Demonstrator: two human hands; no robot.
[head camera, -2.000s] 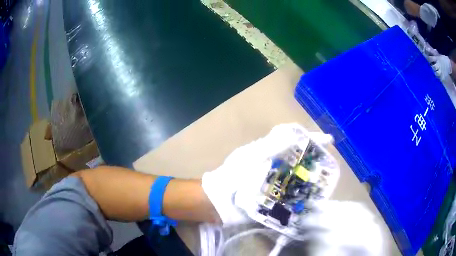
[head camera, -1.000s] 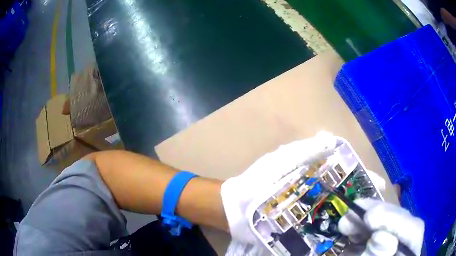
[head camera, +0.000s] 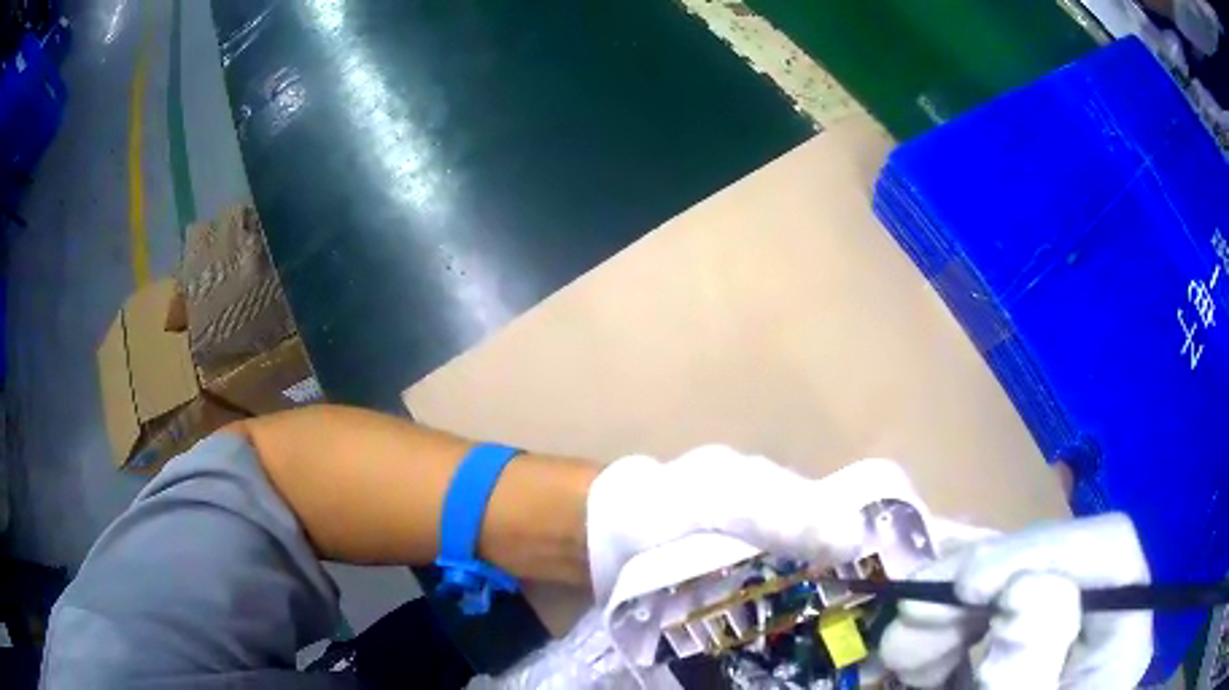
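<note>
The white socket housing (head camera: 644, 607) is open, tilted, at the bottom centre, and its lower part is cut off by the picture's edge. Brass contact strips (head camera: 755, 593) and a yellow block (head camera: 844, 640) show inside it. My left hand (head camera: 735, 506), in a white glove, holds the housing from its far side. My right hand (head camera: 1031, 600), in a white glove, holds thin dark tweezers (head camera: 1159, 594) lying nearly level, with their tip at the brass strips near the housing's right end.
Tan cardboard (head camera: 728, 337) lies on the dark green bench (head camera: 566, 135). A blue sheet stack (head camera: 1065, 243) stands at right. A crinkled clear plastic bag (head camera: 573, 663) is below my left wrist. Cartons (head camera: 155, 364) are on the floor at left. A green conveyor (head camera: 930, 61) runs behind.
The housing has tipped and moved lower in the picture since a second ago. The tweezers have turned from slanting to nearly level, and my right hand has moved slightly up.
</note>
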